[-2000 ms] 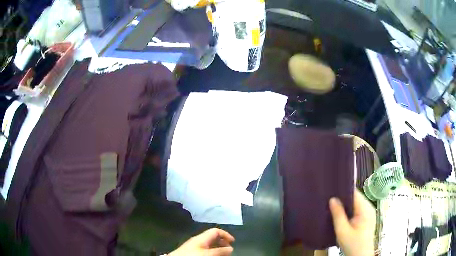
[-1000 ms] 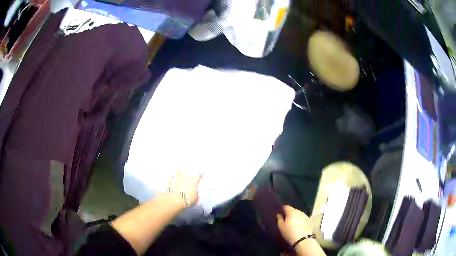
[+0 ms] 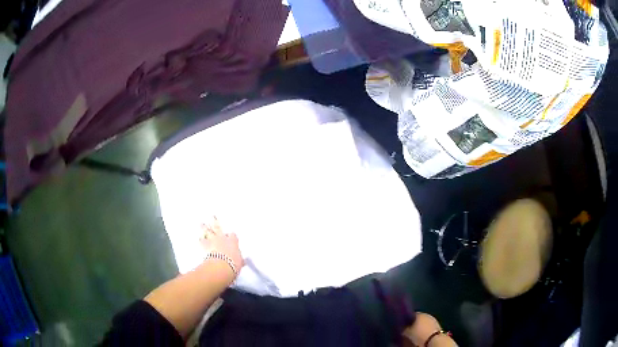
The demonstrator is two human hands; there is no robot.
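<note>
A white sheet (image 3: pixel 291 196), very bright, lies over a rounded surface in the middle of the view. My left hand (image 3: pixel 222 245) rests on its lower left part with the fingers spread, holding nothing that I can see. My right hand (image 3: pixel 421 328) is low at the bottom edge, partly cut off, beside my dark clothing. A dark maroon fabric panel (image 3: pixel 394 301) hangs at its fingers. The fingertips are hidden and the panel is blurred.
Large maroon garment pieces (image 3: pixel 156 47) lie at the upper left. A printed plastic bag (image 3: pixel 498 95) is at the upper right, beside a blue template edge (image 3: pixel 318 41). A round stool (image 3: pixel 516 248) stands at the right above the green floor (image 3: pixel 88 237).
The view has swung left. My left hand has come onto the white sheet and stays on it. My right hand has drawn down to the bottom edge with the maroon panel.
</note>
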